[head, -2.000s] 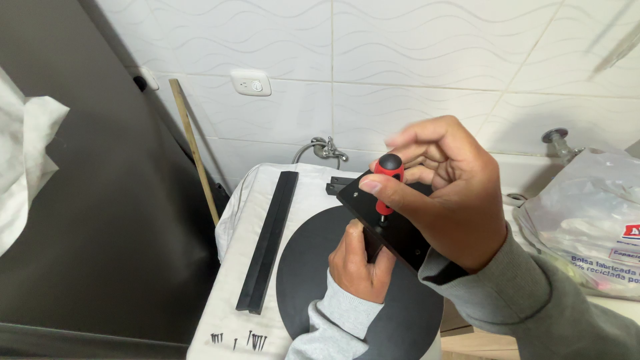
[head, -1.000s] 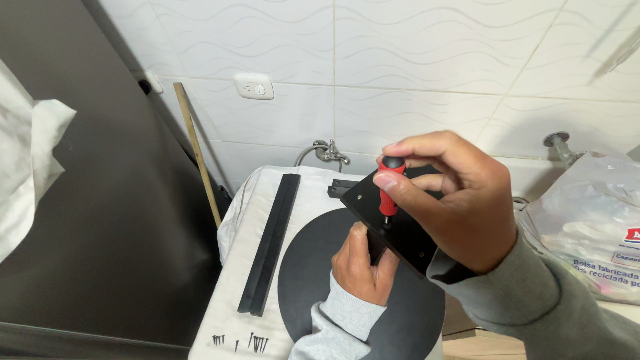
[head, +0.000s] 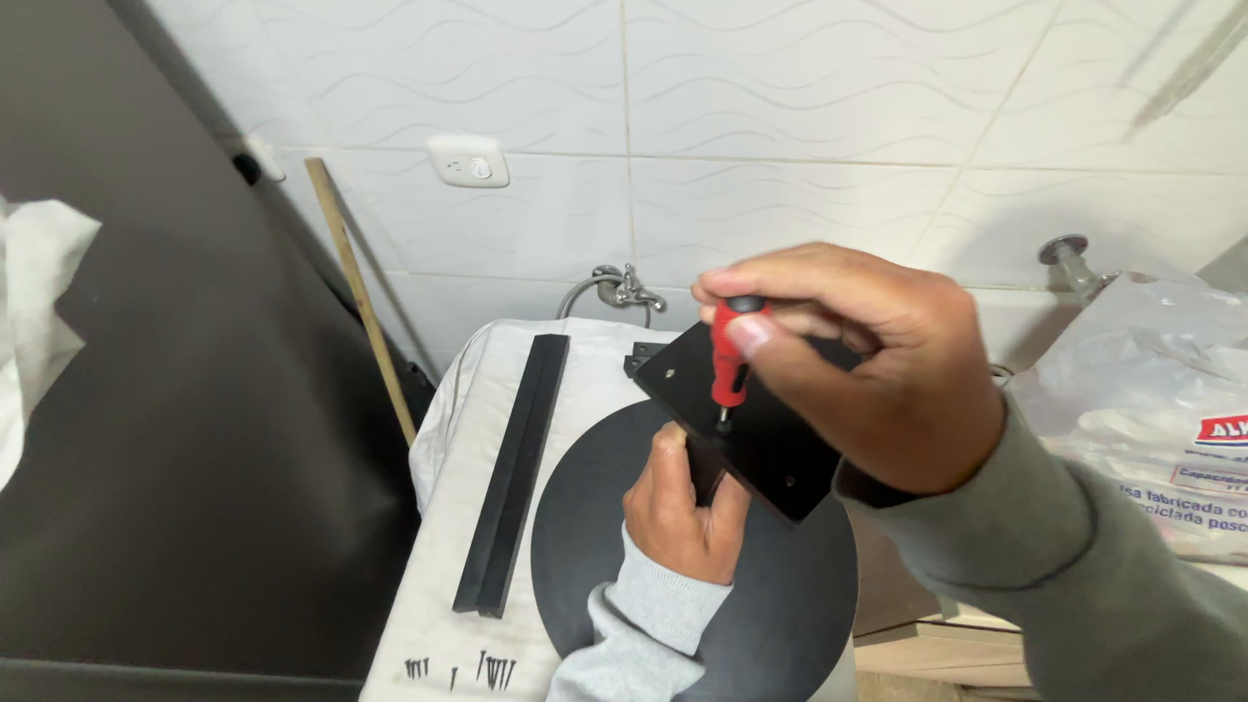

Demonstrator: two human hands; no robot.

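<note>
My right hand point(head: 868, 361) grips a red and black screwdriver point(head: 729, 361) by its handle, pointing down. Its tip meets a screw position on a black square plate point(head: 770, 429) with holes near its corners. Below the plate, my left hand point(head: 687, 517) holds a dark post or leg piece point(head: 704, 468) against its underside; most of that piece is hidden. Both are above a black round disc point(head: 624, 585). To the left lies a long black angled bar point(head: 515, 478), and several dark screws point(head: 495, 671) are near the front edge of the white cover.
A white cloth point(head: 439, 546) covers the work surface. Behind it are a wall tap point(head: 629, 288) and a socket point(head: 468, 162). A wooden stick point(head: 361, 302) leans at the left beside a large dark panel point(head: 195, 439). A filled plastic bag point(head: 1131, 409) sits at the right.
My right hand still holds the screwdriver on the plate, its fingers and the handle's tilt slightly shifted. My left hand keeps its hold beneath.
</note>
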